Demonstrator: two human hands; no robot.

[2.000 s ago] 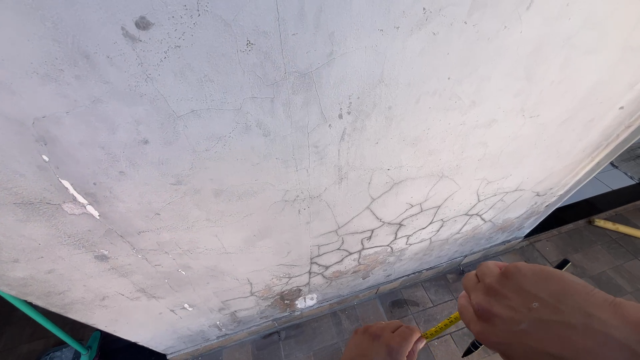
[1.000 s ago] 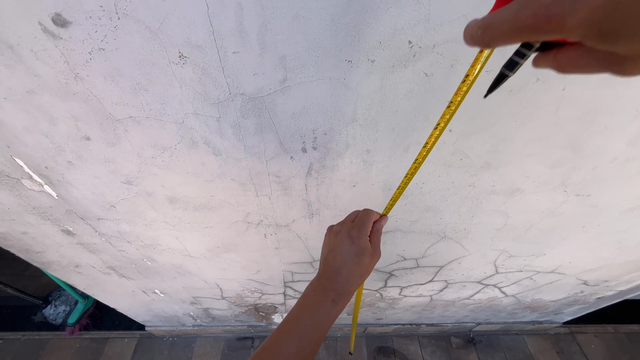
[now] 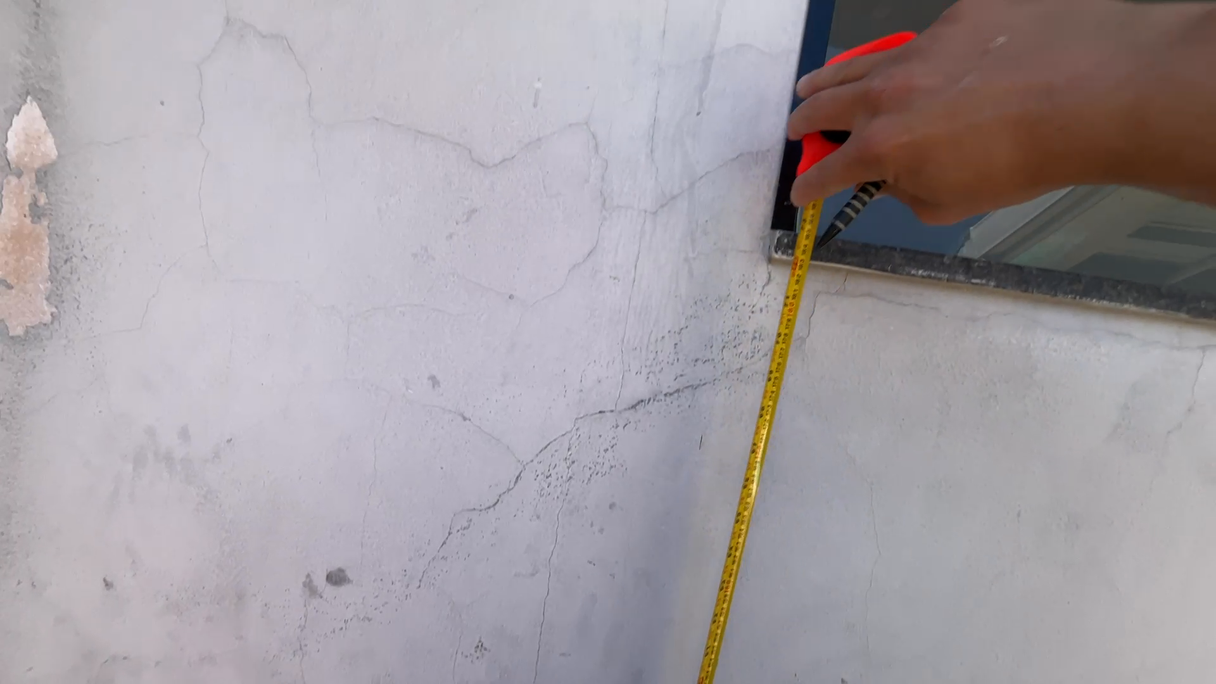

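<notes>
At the upper right, my right hand (image 3: 936, 114) is closed around the red case of a tape measure (image 3: 815, 152), held at the lower left corner of a window (image 3: 1054, 223). From under the same hand pokes the dark, striped tip of a pen or marker (image 3: 850, 215). The yellow tape blade (image 3: 750, 475) runs from the case down past the stone sill (image 3: 1007, 280) and leaves the view at the bottom edge, slightly slanted. It lies along or close to the cracked wall (image 3: 380, 332). My left hand is out of view.
Thin cracks branch over the pale plastered wall, with a longer dark crack (image 3: 570, 432) left of the tape. Paint has peeled off in a patch (image 3: 27, 237) at the far left. The sill juts along the window's lower edge.
The view has moved up from the wall's base to the window corner. My right hand has risen with the tape case, drawing out more blade. My left hand, earlier on the blade, has left the view.
</notes>
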